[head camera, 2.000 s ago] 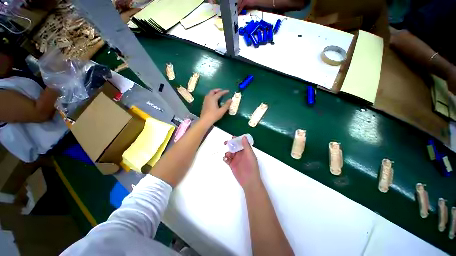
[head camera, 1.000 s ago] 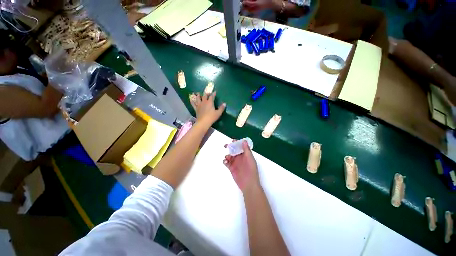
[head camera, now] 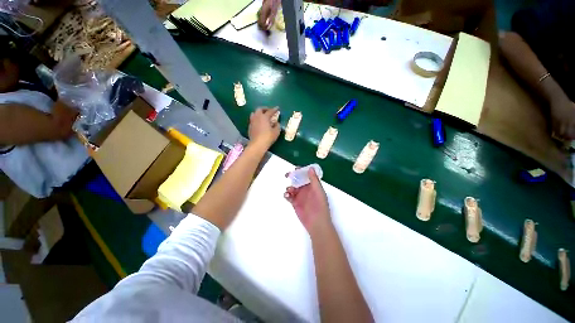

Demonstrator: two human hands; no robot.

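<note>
My left hand is over the near edge of the green conveyor belt, its fingers closed around a beige part that is mostly hidden by them. Another beige part lies just right of it, and several more are spaced along the belt to the right. My right hand is above the white work surface and holds a translucent white squeeze bottle lying sideways in the fingers. Its nozzle cannot be made out.
A grey metal upright slants at left. An open cardboard box, yellow sheet and pink part are left of my left arm. Blue cylinders lie on the belt and heaped opposite. A tape roll and people are across the belt.
The beige parts and blue cylinders on the belt have moved right. My left hand has gone from spread fingers to closed around a part. My right hand has barely moved.
</note>
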